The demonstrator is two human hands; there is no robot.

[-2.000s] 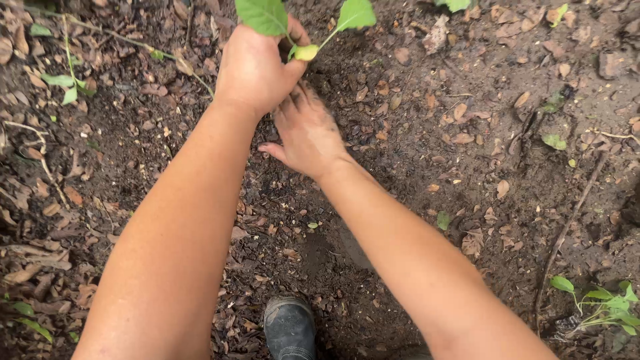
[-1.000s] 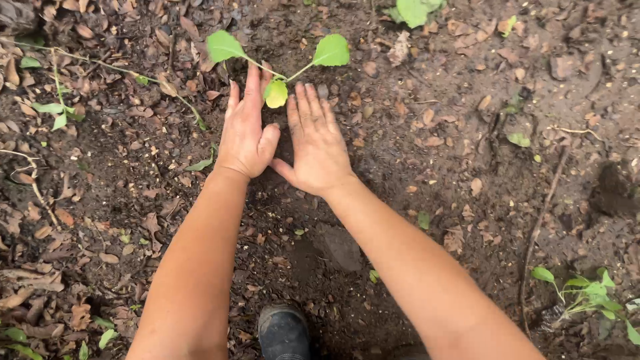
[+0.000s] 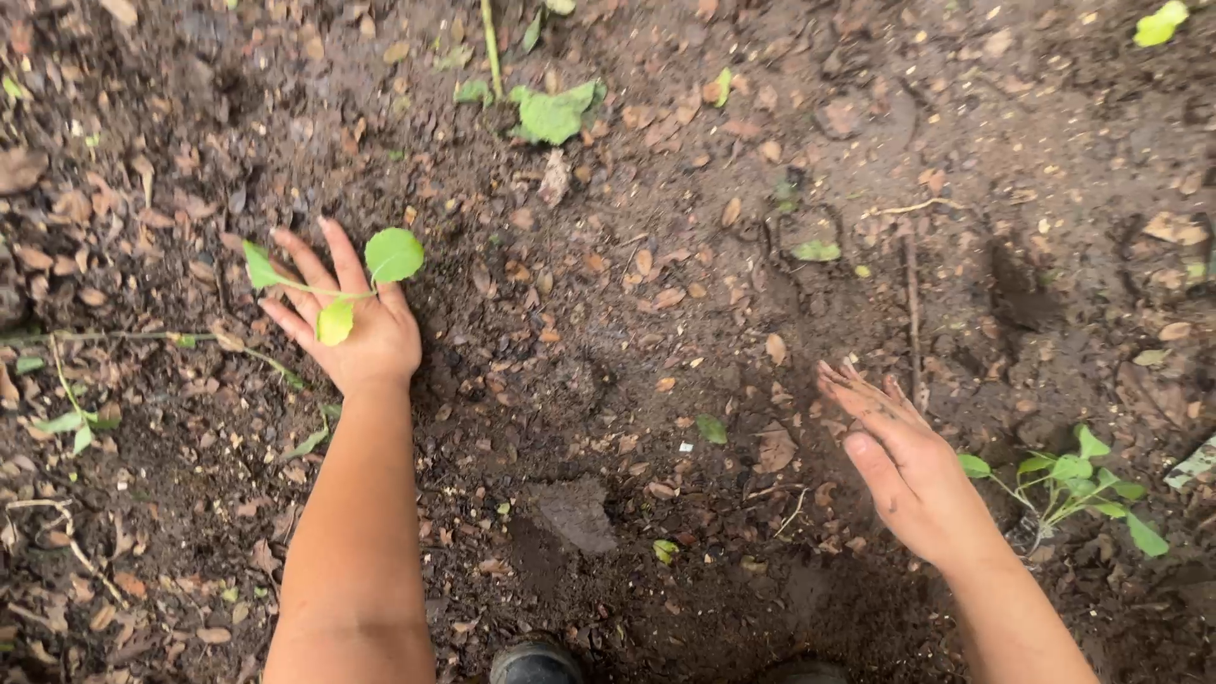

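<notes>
My left hand point(image 3: 356, 328) lies palm down at the left with its fingers spread, on or just over the soil. Above its back stands a small seedling point(image 3: 394, 255) with two green leaves and one yellowish leaf point(image 3: 334, 321); its stem base is hidden. My right hand point(image 3: 902, 456), muddy at the fingers, is at the right over the leaf litter and holds nothing. Just right of the right wrist is a bunch of green seedlings point(image 3: 1072, 475) with pale matter at its base.
Dark soil with dry leaves point(image 3: 646, 285) spreads all round. A flat stone or clod point(image 3: 575, 513) lies ahead of a dark boot point(image 3: 537, 662). A thin stick point(image 3: 914, 313) is beyond my right hand, and a cut green stem with a leaf point(image 3: 556, 112) lies at the top.
My hands were together at the seedling's base one second ago. My right hand has moved away to the right, near the bunch of seedlings; my left hand remains at the single seedling.
</notes>
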